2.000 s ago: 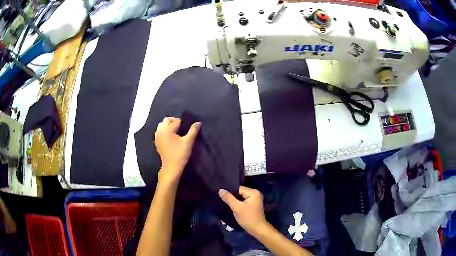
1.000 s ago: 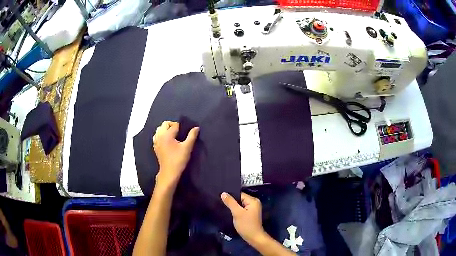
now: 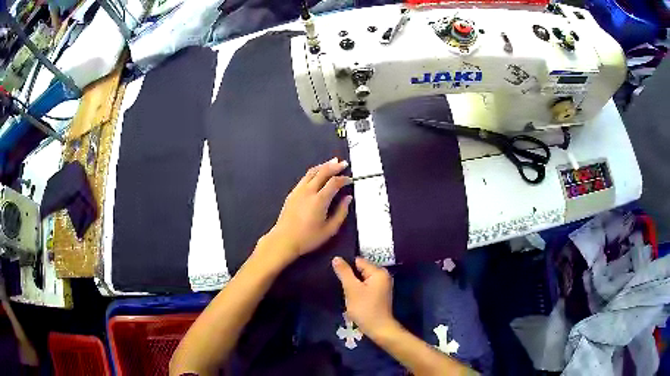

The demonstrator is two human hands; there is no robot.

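Observation:
A dark cut panel (image 3: 268, 132) lies on the white table with its right edge under the presser foot (image 3: 341, 131) of the sewing machine (image 3: 455, 77). Its lower part hangs over the table's front edge. My left hand (image 3: 312, 209) lies on the panel near its right edge, just below the presser foot, with the fingers bent and somewhat apart. My right hand (image 3: 367, 294) pinches the panel's right edge between thumb and finger at the table's front edge. The needle is too small to make out.
A left stack of dark panels (image 3: 158, 176) and a right stack (image 3: 422, 183) flank the work. Black shears (image 3: 507, 143) lie right of the right stack. A small control panel (image 3: 588, 182) sits at the right. Red baskets (image 3: 150, 341) stand below left; grey cloth (image 3: 610, 294) lies lower right.
The panel has moved up and away past the presser foot, its curved end now farther back. My left hand has shifted right to the edge; my right hand has moved slightly up and right.

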